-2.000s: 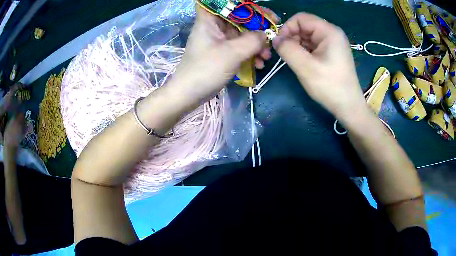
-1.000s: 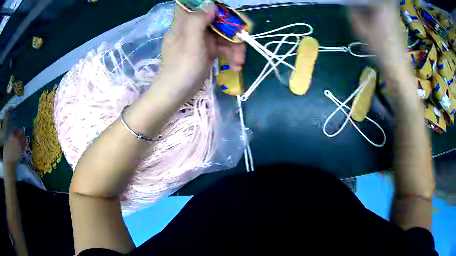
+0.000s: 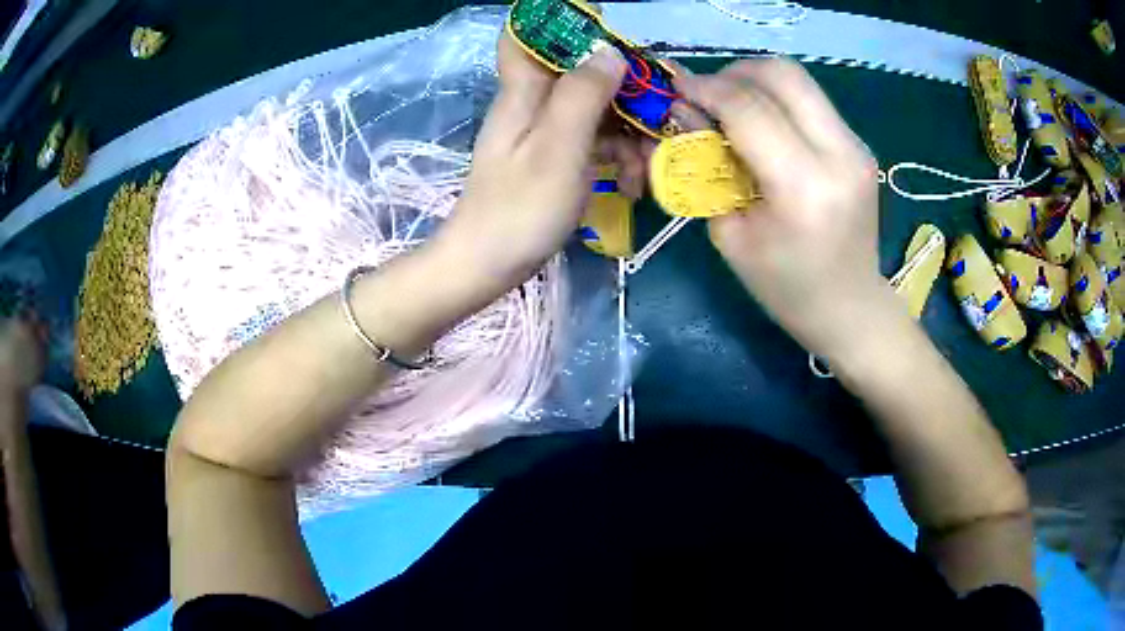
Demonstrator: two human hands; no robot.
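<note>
My left hand (image 3: 537, 154) holds an open yellow shell at the top centre, its open side showing a green circuit board (image 3: 555, 30), red wires and a blue component (image 3: 646, 106). My right hand (image 3: 796, 185) holds a flat yellow cover (image 3: 701, 175) by the shell's lower right end; its fingers hide part of the shell's end. Another yellow shell with blue marks (image 3: 609, 222) lies below my left hand, with a white cord (image 3: 626, 370) running down from it.
A clear bag with pale pink-white cords (image 3: 358, 284) lies at left, beside a golden heap (image 3: 117, 290). Blue-marked yellow units (image 3: 1036, 277) are heaped at right, near a cover with cord (image 3: 919, 265). A person's hand (image 3: 19, 358) shows at far left.
My right hand has come back from the units at right to the shell, now with a cover in it. The cover seen loose in the middle is no longer there.
</note>
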